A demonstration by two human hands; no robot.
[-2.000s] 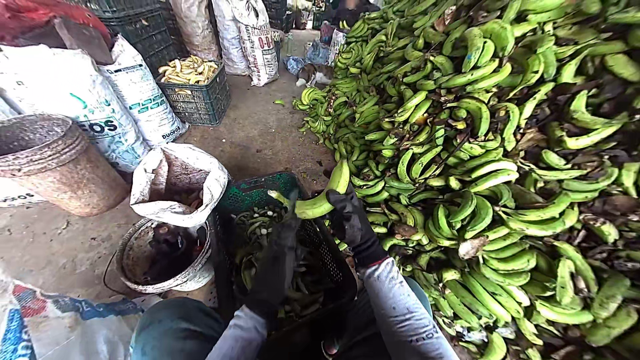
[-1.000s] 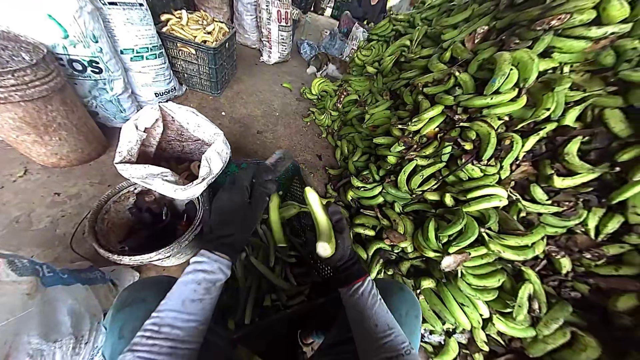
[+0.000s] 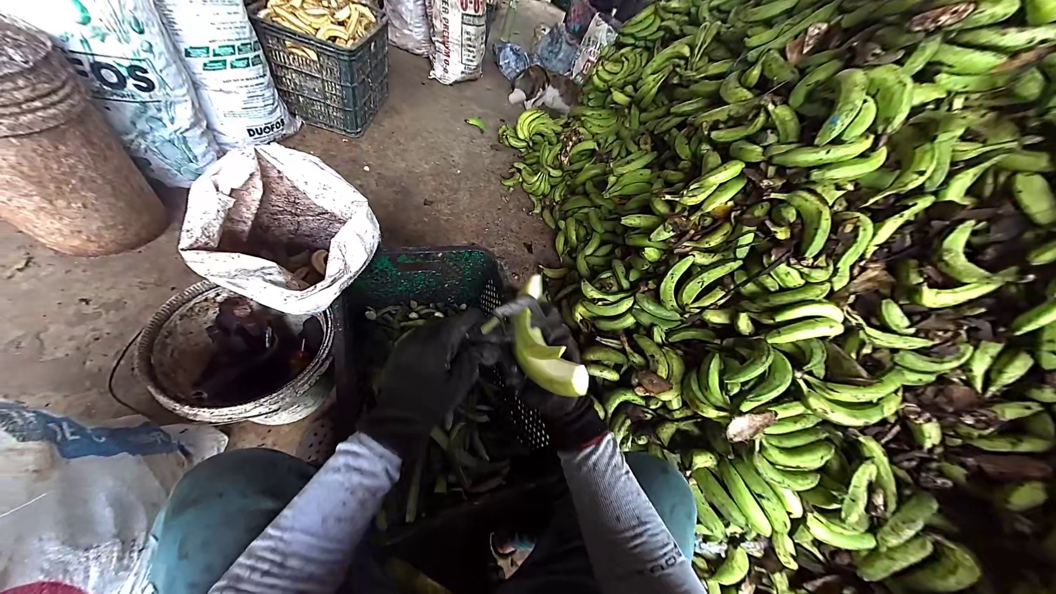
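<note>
My right hand (image 3: 557, 384), in a black glove, grips a partly peeled green plantain (image 3: 549, 363) above a dark plastic crate (image 3: 437, 276). Pale flesh shows at the plantain's near end. My left hand (image 3: 429, 371), also gloved in black, is closed beside the fruit; a small, thin tool, perhaps a knife blade (image 3: 505, 309), projects from its fingers against the plantain. The handle is hidden. Green peel strips (image 3: 462, 445) lie in the crate below both hands. A large heap of green plantains (image 3: 767, 289) rises on the right.
Left of the crate, an open white sack (image 3: 223, 239) holds some pieces, beside a bucket (image 3: 157, 363) with dark contents. A brown bucket (image 3: 74, 181) and printed sacks (image 3: 231, 74) stand farther left. Behind is a crate of peeled plantains (image 3: 330, 82); a small animal (image 3: 544, 89) lies near the heap.
Two seconds ago the plantain in my hands was green along its length; now pale flesh shows. My left hand, spread and away from the fruit one second ago, is now against it.
</note>
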